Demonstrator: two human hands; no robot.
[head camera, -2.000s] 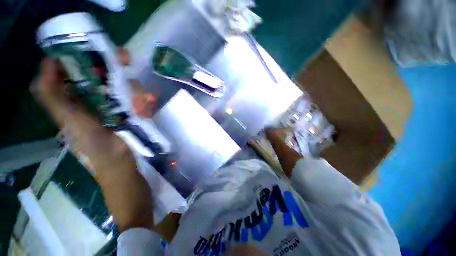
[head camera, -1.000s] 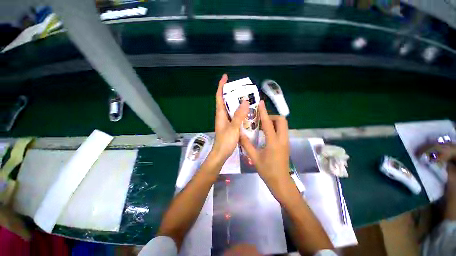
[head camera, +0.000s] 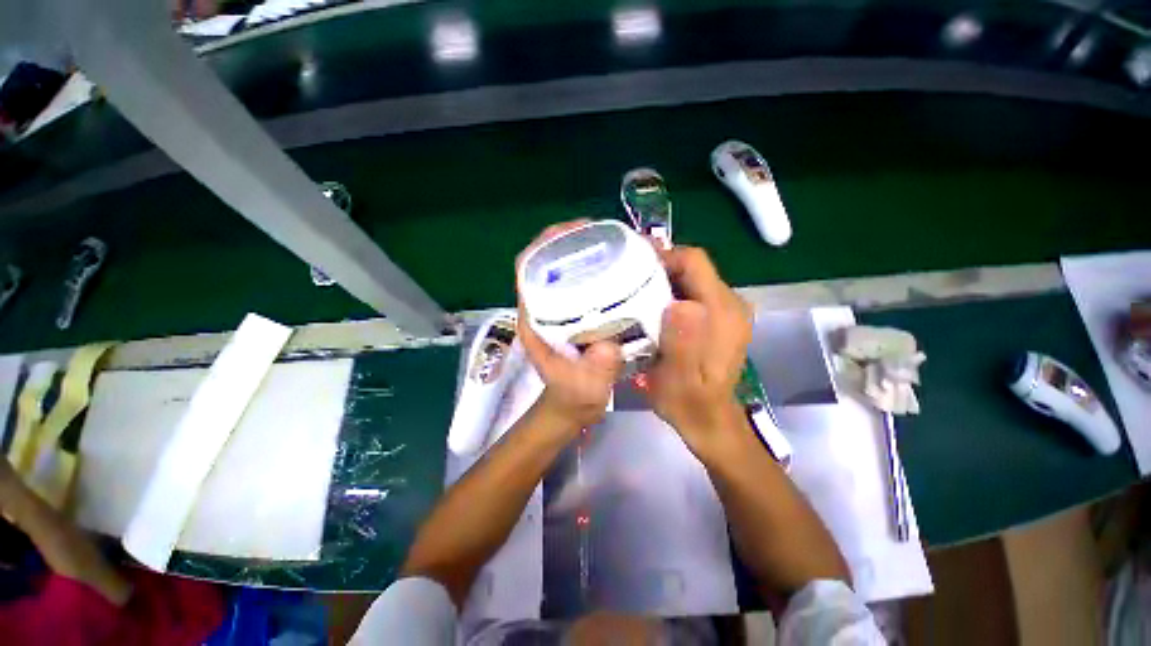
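Note:
A white unit (head camera: 600, 288) is held up in front of me, its wide head towards the camera, with a clear or glossy end face. Its handle is hidden behind my hands. My left hand (head camera: 571, 360) grips its left side, with the thumb on the front face near the dark window. My right hand (head camera: 702, 334) holds its right side. Below lie grey-and-white printed sheets (head camera: 637, 517) with red marks. An open unit with green board (head camera: 764, 416) lies partly hidden behind my right forearm. A white unit (head camera: 477, 391) lies left of my left hand.
A dark green belt (head camera: 480, 215) carries a white unit (head camera: 754, 192) and an open green-board unit (head camera: 648, 205). A grey upright (head camera: 253, 164) stands left. A crumpled cloth (head camera: 880, 366) and thin rod (head camera: 896, 477) lie right; another unit (head camera: 1067, 401) is further right. People's arms show at both sides.
The held unit has come nearer and tilted, so its end face now shows. The view has shifted slightly. An open green-board unit now shows on the belt behind my hands.

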